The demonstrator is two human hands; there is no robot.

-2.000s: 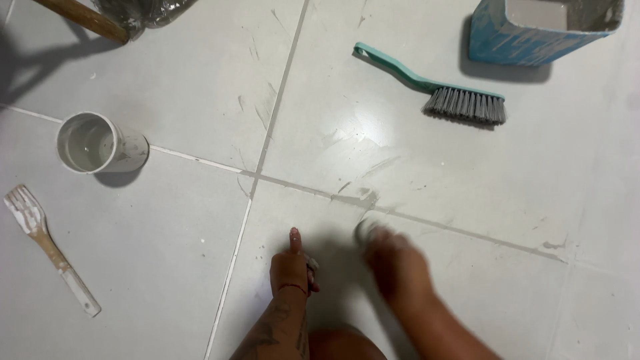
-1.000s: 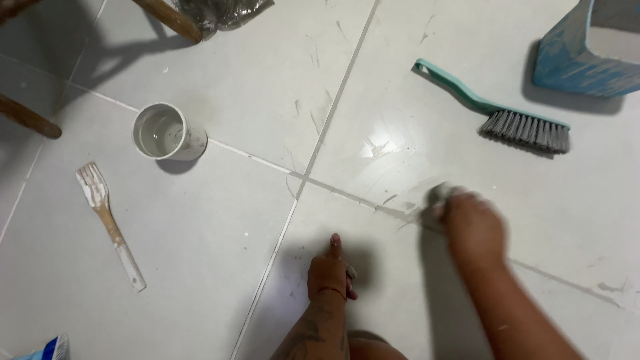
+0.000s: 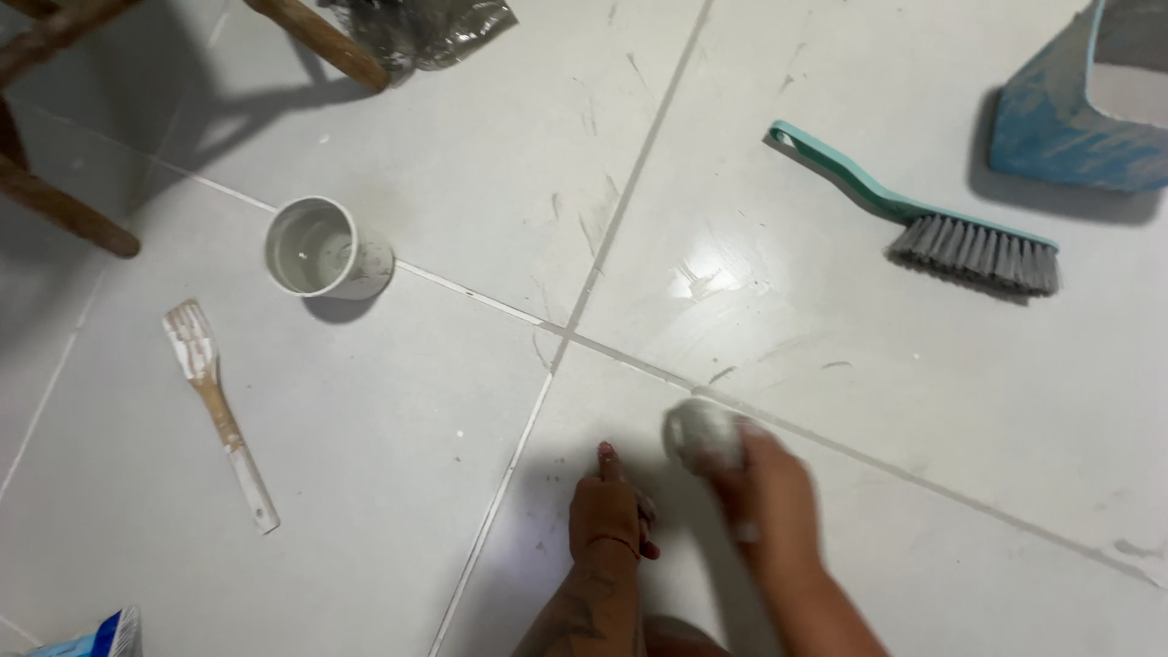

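Observation:
My right hand (image 3: 771, 493) grips a blurred, rounded greyish-white thing (image 3: 703, 436), perhaps a sponge or wad, just below a floor joint filled with grey. My left hand (image 3: 610, 518) is low over the tile (image 3: 493, 392), index finger or thumb pointing forward; a little grey matter shows by its curled fingers, and whether they hold anything is hidden. Grey smears mark the tiles about the crossing of the joints. A teal-handled brush with grey bristles (image 3: 976, 255) lies at the right. A white cup (image 3: 372, 265) with liquid stands at the left, above a smeared wooden fork (image 3: 219, 411).
At the upper right stands a blue plastic container (image 3: 1049, 128) with pale matter inside. Wooden legs (image 3: 319, 41), seemingly of a stool or chair, rise at the upper left beside a dark plastic bag (image 3: 429, 32). A blue and white package (image 3: 105, 636) shows at the lower left corner.
My right hand has moved from on the grey joint back toward my left hand, still gripping the rounded thing. The view has shifted, bringing more of the wooden legs in at the left.

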